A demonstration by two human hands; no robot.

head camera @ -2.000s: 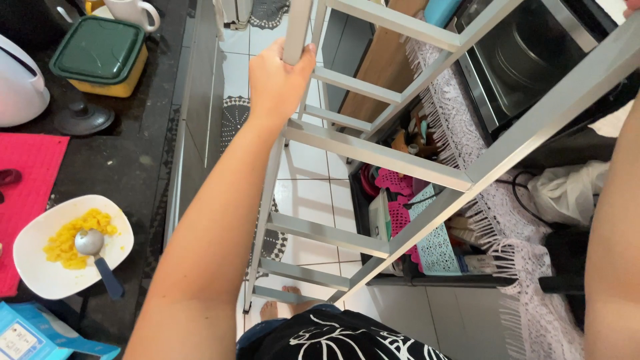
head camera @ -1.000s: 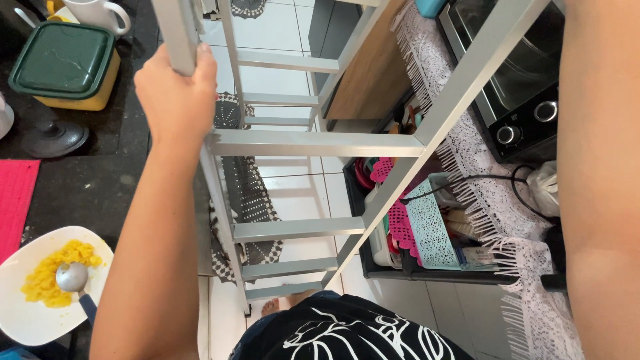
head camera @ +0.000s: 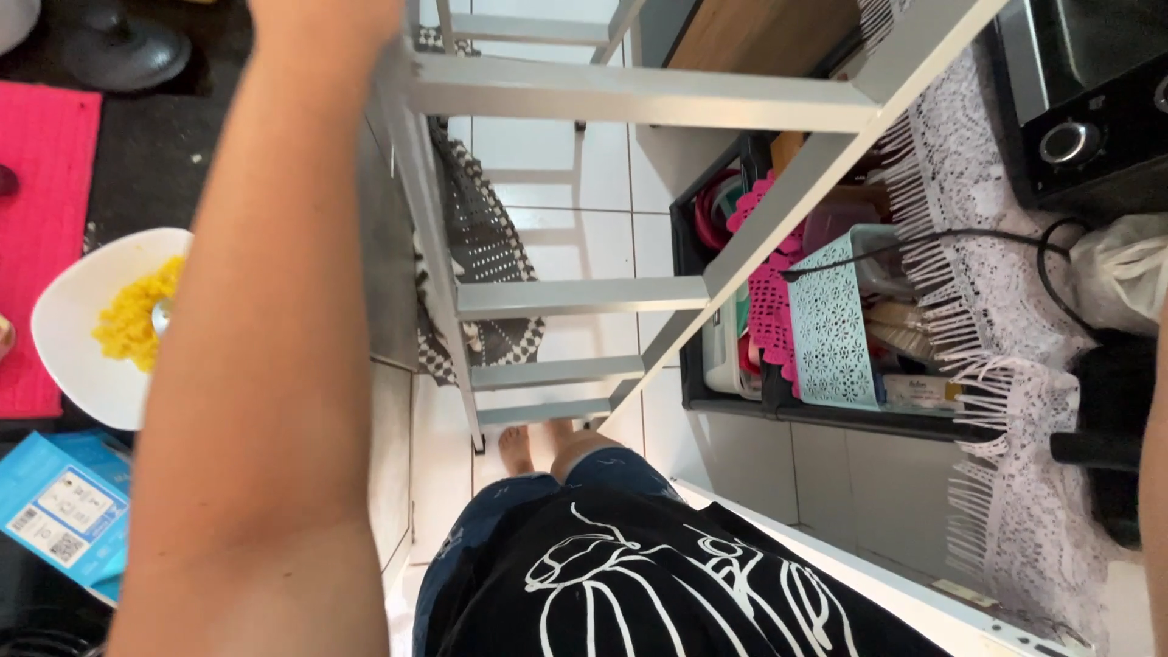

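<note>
A grey metal stepladder [head camera: 639,91] stands upright in front of me, its rungs running down to the tiled floor near my bare feet. My left hand [head camera: 324,23] is at the ladder's left rail, cut off by the top edge, so its fingers are out of view. My left forearm passes over the counter and partly covers a white bowl [head camera: 64,338] of yellow food [head camera: 137,315] with a spoon in it. Of my right arm only a sliver shows at the right edge, and the right hand is out of view.
Left: a dark counter [head camera: 164,164] with a pink mat [head camera: 46,182] and blue carton [head camera: 73,511]. Right: a black toaster oven [head camera: 1086,109] on a lace cloth [head camera: 985,237], its cable hanging over a light-blue basket [head camera: 830,328]. A patterned rug [head camera: 484,255] lies behind the ladder.
The view has shifted; my left hand, earlier seen closed around the ladder's rail, is now mostly beyond the top edge. My left forearm now covers part of the bowl.
</note>
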